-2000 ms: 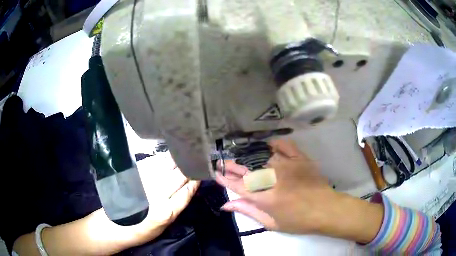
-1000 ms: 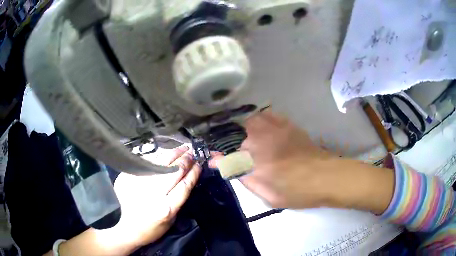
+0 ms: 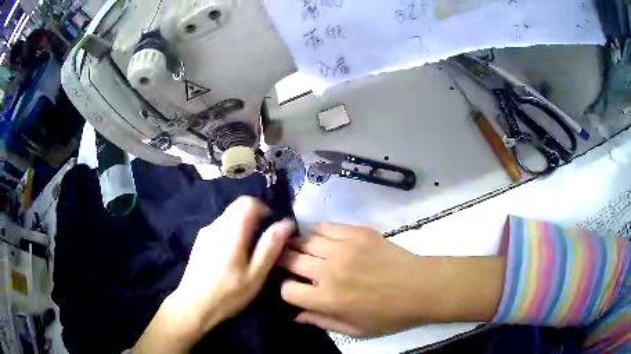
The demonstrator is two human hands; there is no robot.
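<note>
A dark garment (image 3: 149,238) lies left of and in front of the needle, and a narrow strip of it runs up to the presser foot (image 3: 270,173). My left hand (image 3: 225,259) pinches the cloth between thumb and fingers just in front of the foot. My right hand (image 3: 353,276) holds the same cloth edge from the right, its fingertips close to the left thumb. The off-white sewing machine head (image 3: 235,41) stands above, with the tension spring and cream knob (image 3: 238,162) beside the needle. Cloth under the fingers is hidden.
Black thread snips (image 3: 377,171) lie right of the needle, with a round metal bobbin (image 3: 318,173) at their tip. A white chip (image 3: 334,117) lies behind them. Scissors (image 3: 533,131) and a wooden-handled tool (image 3: 497,144) lie further right, below a handwritten note (image 3: 429,34). A green lamp tube (image 3: 116,178) hangs left.
The view has shifted and shows more of the bed. Both hands have moved from beside the needle towards me and now pinch the cloth in front of the foot.
</note>
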